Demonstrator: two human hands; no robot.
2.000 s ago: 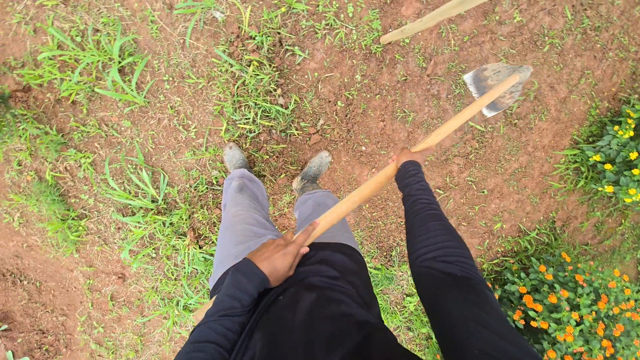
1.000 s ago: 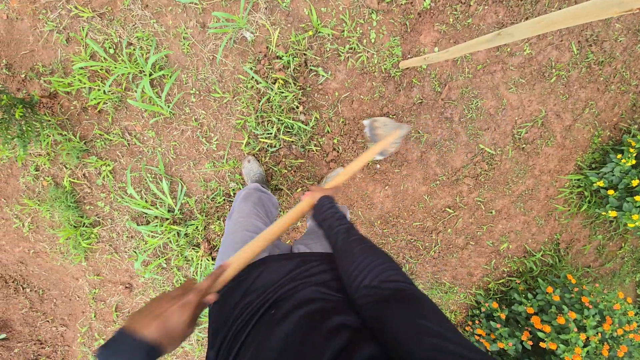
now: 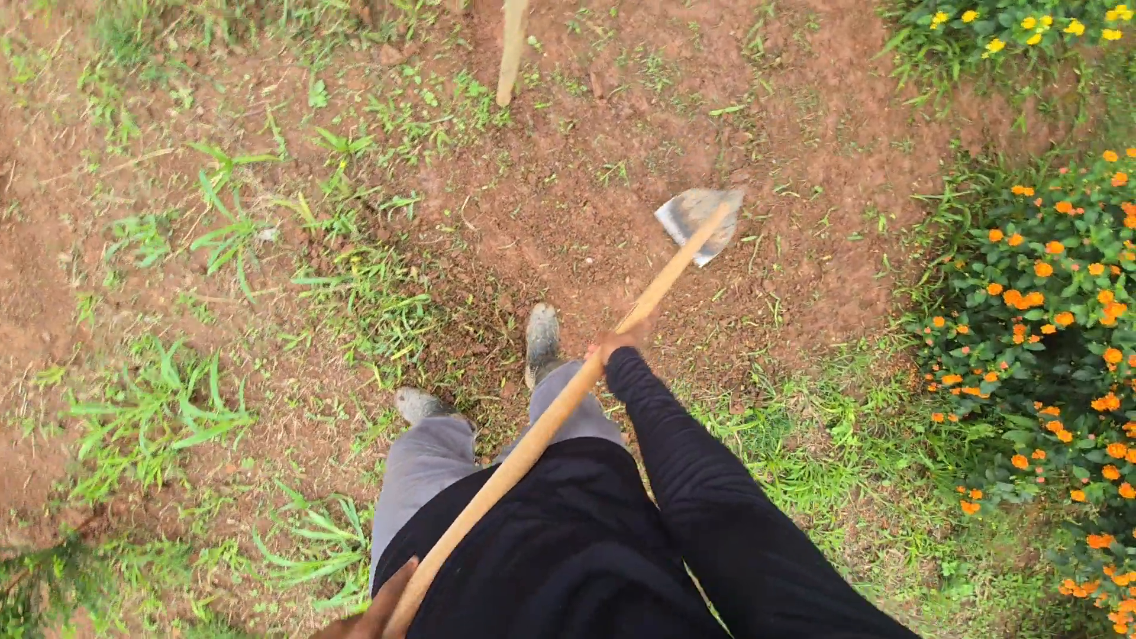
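Observation:
A hoe's long wooden handle (image 3: 522, 453) slants across the view from lower left to upper right, in front of my black top. My right hand (image 3: 614, 344) is closed around the middle of the handle. Lower down, at the bottom edge, my left hand (image 3: 382, 605) is wrapped on the handle's rear part, partly cut off by the frame. The metal hoe blade (image 3: 697, 220), grey and soiled with a bright edge, is at the handle's far end over bare reddish soil (image 3: 586, 231). Whether the blade touches the soil I cannot tell.
My muddy boots (image 3: 542, 337) stand on soil beside green weeds (image 3: 373, 302). Another wooden handle (image 3: 512, 53) reaches in from the top edge. Bushes with orange flowers (image 3: 1029, 300) grow at the right, and yellow-flowered plants (image 3: 1029, 25) at the upper right. Grass clumps (image 3: 164, 413) lie left.
The hoe blade has swung away from near my boots, out to the upper right. My left hand has come in close to my body. The view has turned and shifted noticeably.

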